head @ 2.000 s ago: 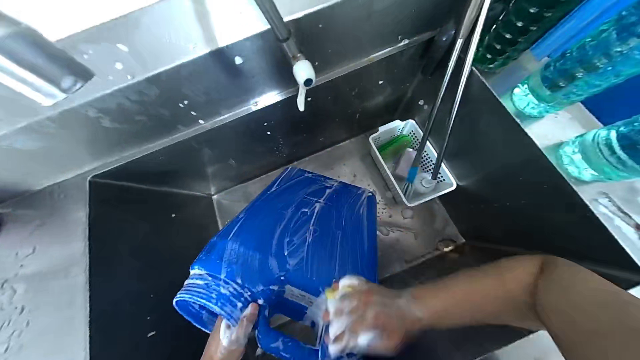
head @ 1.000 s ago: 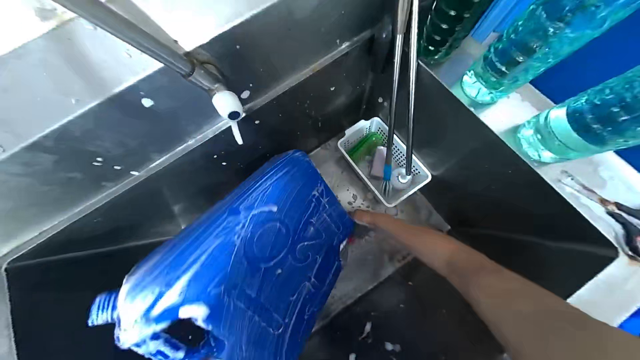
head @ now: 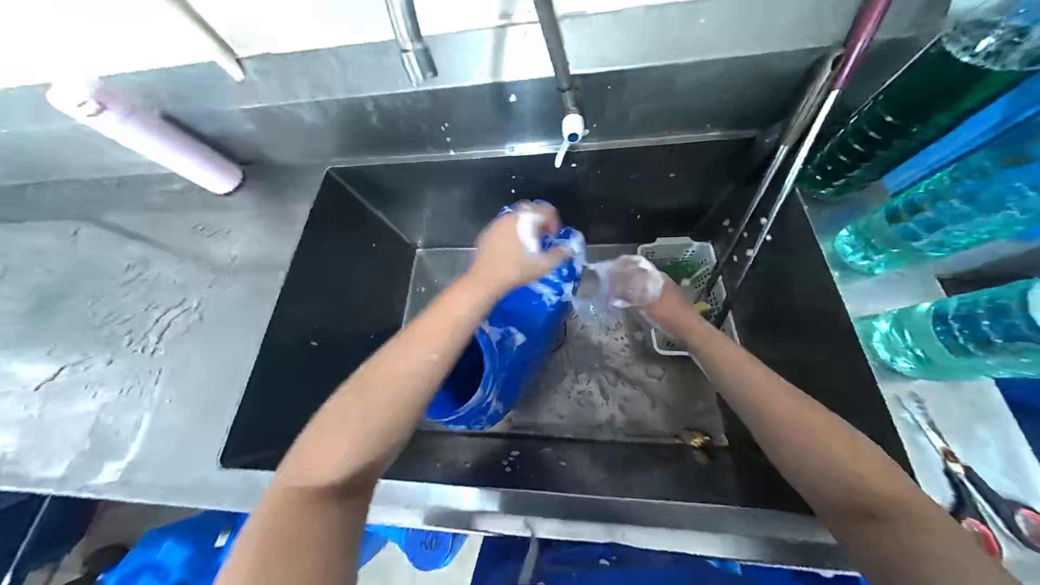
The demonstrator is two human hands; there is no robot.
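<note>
A soapy blue plastic jug (head: 524, 333) lies tilted in the stainless steel sink (head: 617, 374), its wide mouth toward the lower left. My left hand (head: 520, 244) grips its upper end, with foam on the fingers. Just right of the jug is my right hand (head: 634, 283), foamy and blurred; something pale and sudsy is at its fingers, perhaps a scrubber, too blurred to name. Behind my right wrist a white perforated basket (head: 670, 345) holds a green item.
A white-tipped tap (head: 573, 128) hangs over the back wall. Long metal rods (head: 784, 183) lean in the right corner. Teal bottles (head: 959, 333) and scissors (head: 959, 471) rest on the right ledge. A pink cylinder (head: 162, 142) lies on the left counter.
The jug has turned, its wide mouth now facing the lower left. My left hand, out of sight a second ago, is on its upper end. The view has shifted widely.
</note>
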